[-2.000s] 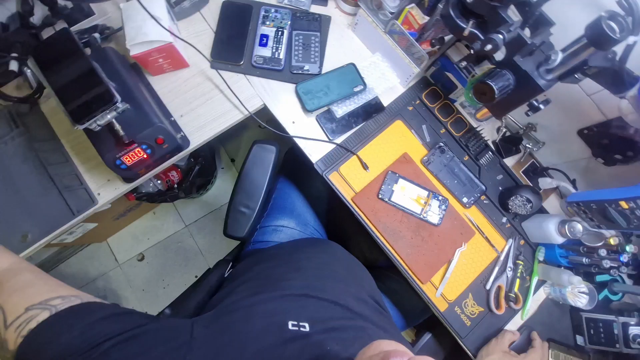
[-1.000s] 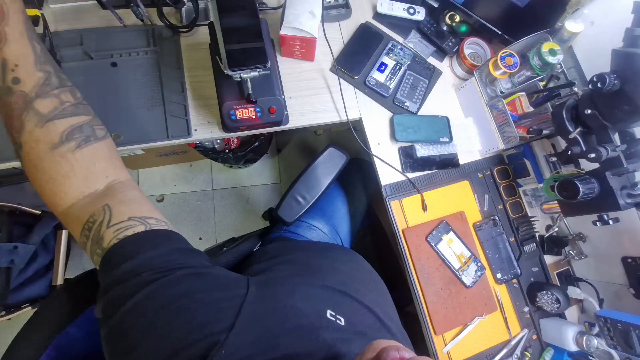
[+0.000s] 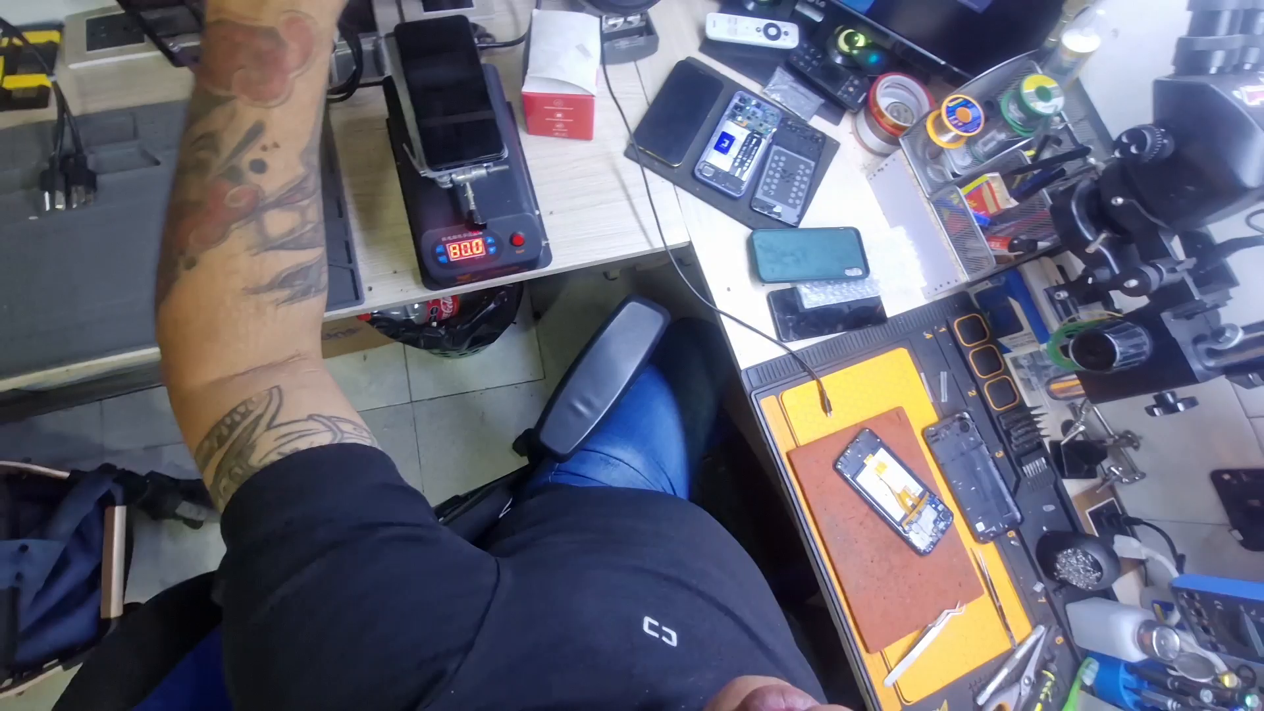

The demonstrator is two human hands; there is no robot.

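Note:
My left forearm reaches up the left side over a grey tray; the hand is past the top edge, so what it touches is hidden. My right hand is out of view. To the right of the forearm, a dark phone (image 3: pixel 449 94) is clamped on a heating station (image 3: pixel 484 247) with a lit red display. An opened phone (image 3: pixel 894 492) with its inside and an orange flex cable showing lies on a brown pad (image 3: pixel 849 543) on an orange mat. Beside it is a dark phone housing (image 3: pixel 973 476). White tweezers (image 3: pixel 923 644) lie near the pad's lower edge.
A green phone case (image 3: pixel 808 254) and a disassembled phone (image 3: pixel 736 143) lie on the white desk. A red and white box (image 3: pixel 561 79) stands behind. A microscope (image 3: pixel 1175 148) overhangs the right side. A cable crosses the desk gap, beside the chair armrest (image 3: pixel 602 380).
My left forearm has swung up over the grey tray, its hand leaving view. My right hand, seen earlier at the lower right by the tools, is out of view. The view has shifted left.

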